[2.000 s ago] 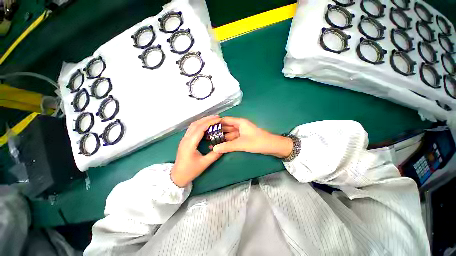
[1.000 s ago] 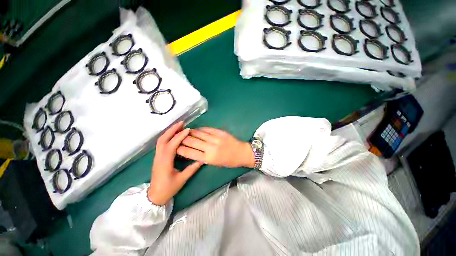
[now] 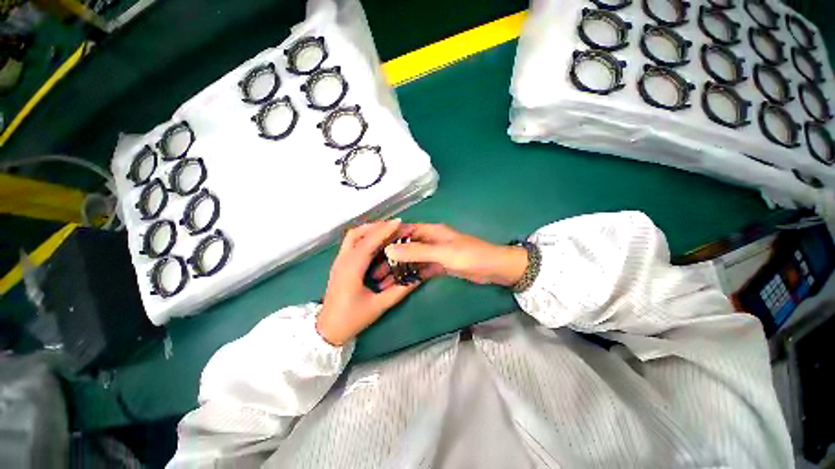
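Note:
My left hand (image 3: 352, 278) and my right hand (image 3: 451, 254) meet over the bench just in front of my body. Between their fingers they hold a small stack of dark watch cases (image 3: 403, 267), largely covered by the fingers. The left foam sheet stack (image 3: 261, 188) lies beyond my left hand, with dark rings in groups at its left end and its far right part. The right foam sheet stack (image 3: 586, 122) carries rows of the same rings, such as one watch case (image 3: 598, 71) at its near left corner.
The green bench (image 3: 476, 174) shows between the stacks, with yellow edge tape (image 3: 458, 49) behind. A black box (image 3: 110, 293) and crumpled clear plastic are at the left. A handheld controller with keypad (image 3: 778, 291) lies at the right, partly behind my sleeve.
The view swung right and back, so everything shifted in the picture. The held cases, hidden by my fingers one second ago, show again between my hands. The rings on the foam look the same.

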